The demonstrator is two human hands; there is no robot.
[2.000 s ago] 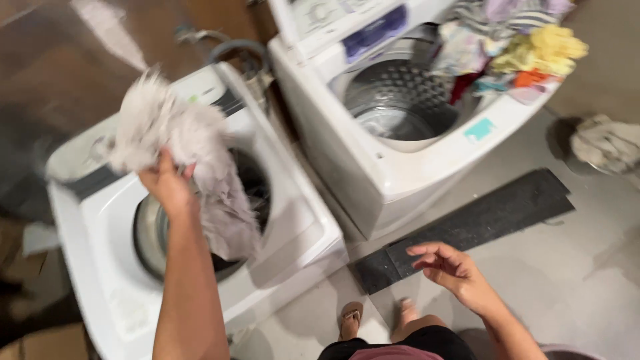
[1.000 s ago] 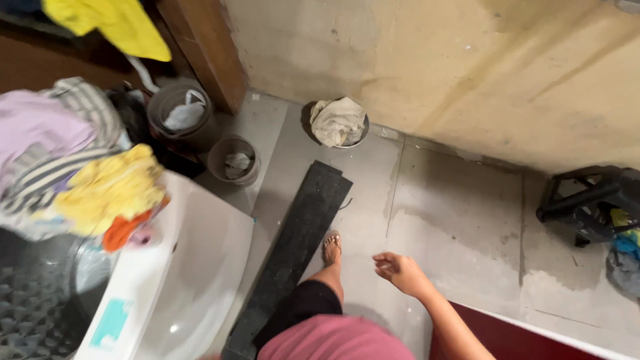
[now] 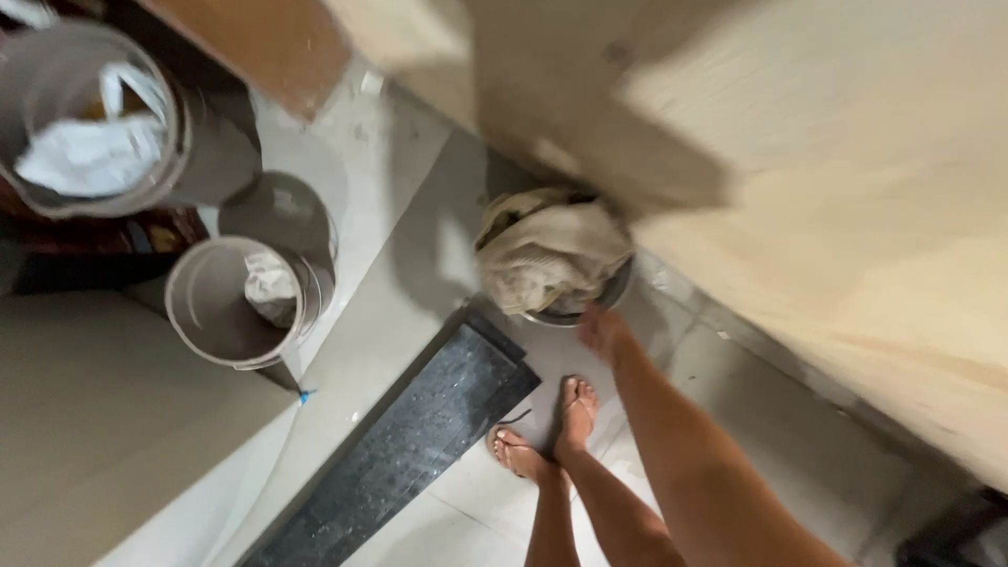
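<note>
My right hand [image 3: 602,335] is at the near rim of a round metal basin [image 3: 561,319] on the floor beside the wall. The hand is blurred, and whether its fingers grip the rim cannot be told. A crumpled beige cloth [image 3: 555,252] fills the basin and hangs over its far left side. My left hand is out of view.
Two grey buckets, a large one [image 3: 177,157] and a small one [image 3: 236,354], stand at the left with white plastic inside. A long black slab [image 3: 409,441] lies on the floor beside my feet [image 3: 543,433]. The wall [image 3: 827,197] runs along the right.
The view has swung right from the washing machines to the floor by the wall. My right hand has reached the basin. The left hand, holding light cloth two seconds ago, has left the view.
</note>
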